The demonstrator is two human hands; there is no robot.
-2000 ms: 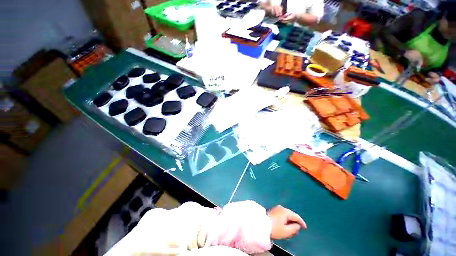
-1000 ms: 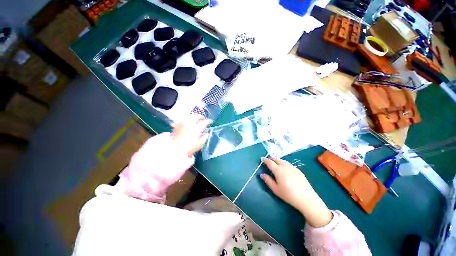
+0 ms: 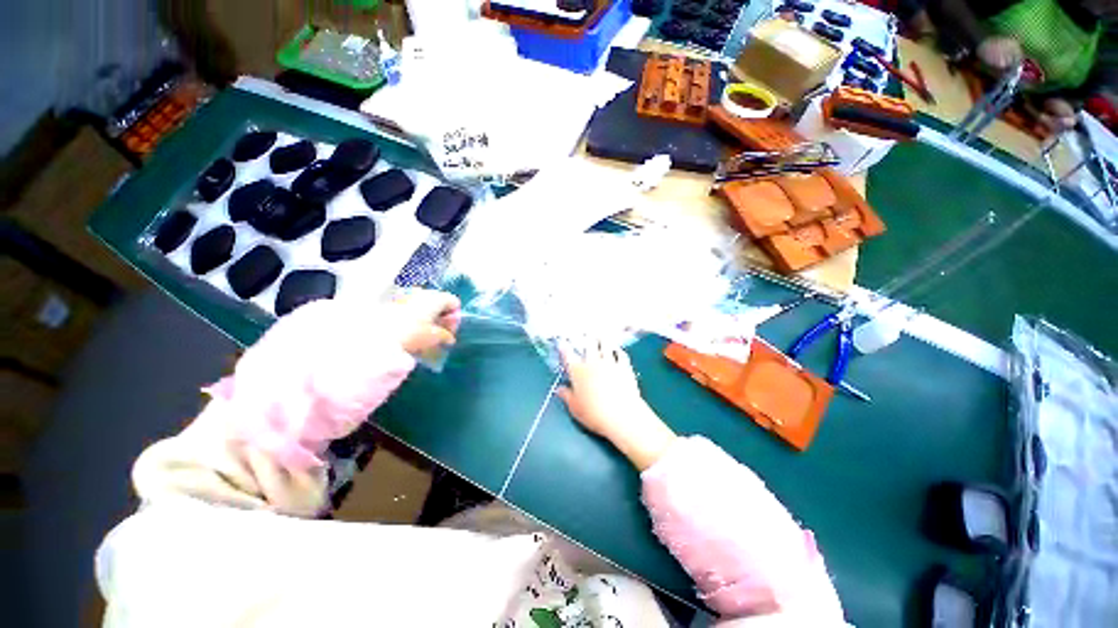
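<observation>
My left hand (image 3: pixel 429 326) is closed on the edge of a clear film sheet (image 3: pixel 490 321), right of the left tray; glare blurs the film's outline. My right hand (image 3: pixel 601 390) lies palm down, its fingertips at the lower edge of the clear plastic bags (image 3: pixel 613 282). Whether it grips film there is hidden by glare. The left blister tray (image 3: pixel 386 260) holds rows of black housings (image 3: pixel 348 238), with several piled in the middle.
An orange fixture (image 3: pixel 775 390) and blue-handled nippers (image 3: pixel 840 350) lie right of my right hand. Stacked orange fixtures (image 3: pixel 803 215) and a yellow tape roll (image 3: pixel 749 99) are behind. At right are loose housings (image 3: pixel 981 515) and another tray (image 3: pixel 1073 478).
My left hand has moved from the tray's corner to the film sheet and closed on it. My right hand has reached up to the bags' edge. The view has shifted.
</observation>
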